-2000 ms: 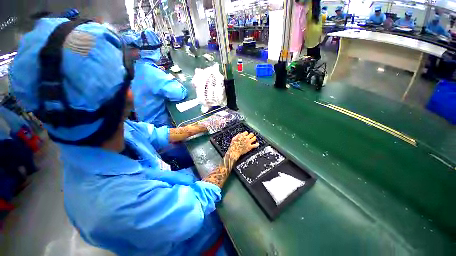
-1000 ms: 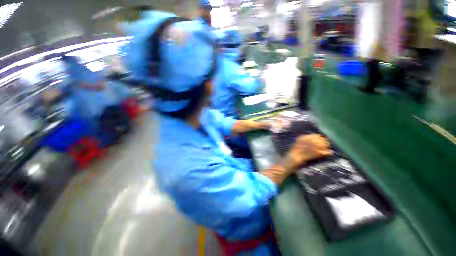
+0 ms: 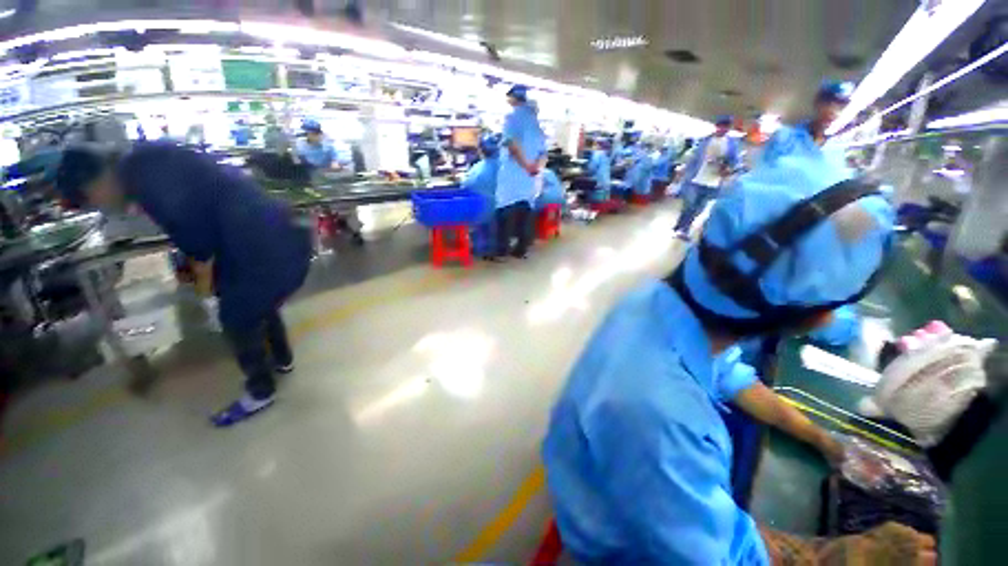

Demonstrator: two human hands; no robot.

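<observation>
Neither of my own hands is in view. Nearest in front, a person in a blue smock and cap sits at the green bench at the right. That person's bare forearms reach over a black parts tray, cut off by the bottom edge. One of the person's hands rests by a clear plastic bag at the tray's far end; the other is blurred at the bottom edge. A wrapped white fan stands beyond the bag.
A grey aisle with yellow lines runs at the left. A person in dark clothes bends over at the left. A blue bin sits on a red stool. Several people in blue sit or stand farther back.
The view has swung left, so the bench and tray have moved to the right and bottom edges. The aisle and the bending person have come into view.
</observation>
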